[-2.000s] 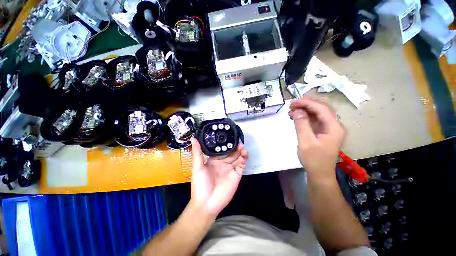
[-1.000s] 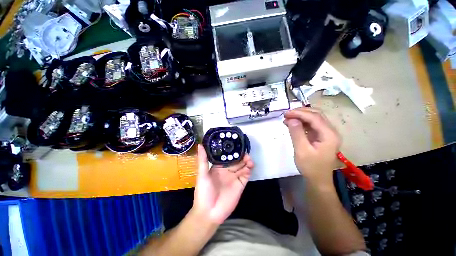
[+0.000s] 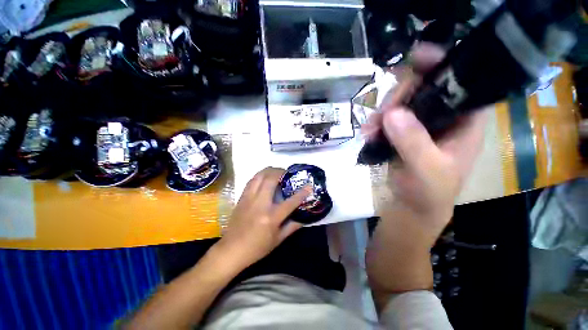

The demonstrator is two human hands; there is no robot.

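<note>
A black round camera housing (image 3: 307, 213) lies on the white paper sheet (image 3: 348, 205) with its open back up, showing a pale circuit board and thin wires. My left hand (image 3: 261, 209) holds the housing from its left side, with a finger over the board. My right hand (image 3: 429, 145) is wrapped around the thick black electric screwdriver (image 3: 464, 71), right of the screw feeder. The screwdriver is tilted, its lower end near the paper; its tip is not clear. The screw feeder (image 3: 309, 93) stands just behind the housing.
Part-built cameras (image 3: 116, 151) stand in rows at the left on orange-yellow sheeting (image 3: 129, 216). White crumpled tissue (image 3: 380, 84) lies right of the feeder, partly behind my right hand. Blue crates (image 3: 77, 287) are below the bench at left. A dark parts tray (image 3: 445, 271) is below the bench edge at right.
The housing has turned over from its lit-ring face to its open back and now rests on the paper. My right hand has taken hold of the electric screwdriver. The view has shifted.
</note>
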